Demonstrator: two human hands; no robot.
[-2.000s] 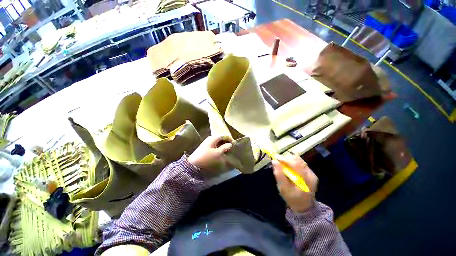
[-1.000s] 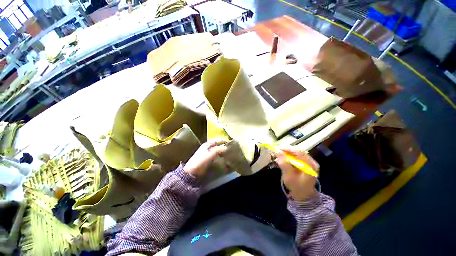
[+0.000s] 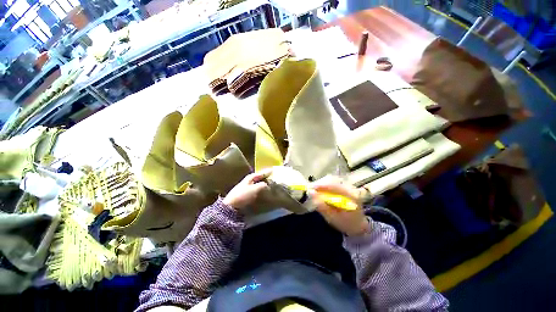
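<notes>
A khaki bag body (image 3: 308, 131) with a yellow inside stands curled open in front of me. My left hand (image 3: 247, 192) pinches its near lower edge. My right hand (image 3: 342, 210) holds the yellow-handled glue brush (image 3: 335, 200), its tip at that edge beside my left fingers. The bristles are too blurred to make out. More bag bodies (image 3: 198, 137) stand curled open to the left, close together.
Bag bodies lie flat at the right, with a dark brown patch (image 3: 364, 105) on top. Tan-brown panels (image 3: 249, 58) are stacked at the back. Pale yellow strips (image 3: 91, 244) pile at the left. Brown material (image 3: 457, 82) lies on the red-brown board (image 3: 390, 30).
The view has swung left, so the table things sit further right in it. My right hand with the brush has moved closer to my left hand, along the bag body's edge.
</notes>
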